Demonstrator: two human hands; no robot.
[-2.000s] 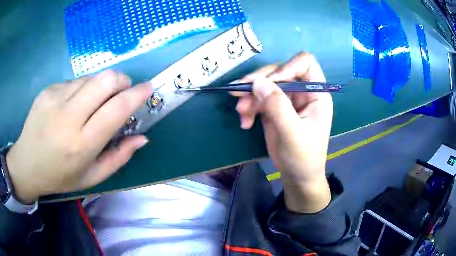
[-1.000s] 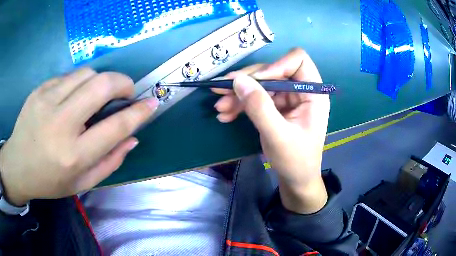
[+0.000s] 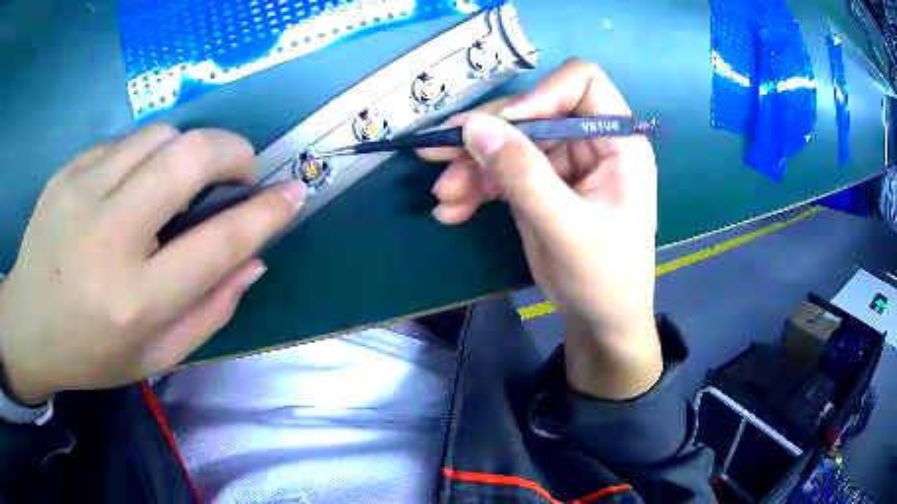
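The LED strip board lies slanted on the green bench top, its far end at the upper right. Several round LEDs show; my left hand covers the near-left end. My left hand holds the board, with a fingertip beside the lowest visible LED. My right hand holds the black tweezers between thumb and fingers. Their tip is at the upper right side of that LED. Whether the tip holds a piece is too small to tell. The blue carrier sheet lies beyond the board, cut off by the top edge.
Overlapping blue sheets and a narrow blue strip lie at the right of the bench. Cables are at the upper right. A yellow floor line, a cardboard box and a dark cart are beyond the bench edge.
The tweezers have moved from the middle LED down the row to the one beside my left fingertip. My left hand has shifted along the board. The blue sheet sits higher in the view.
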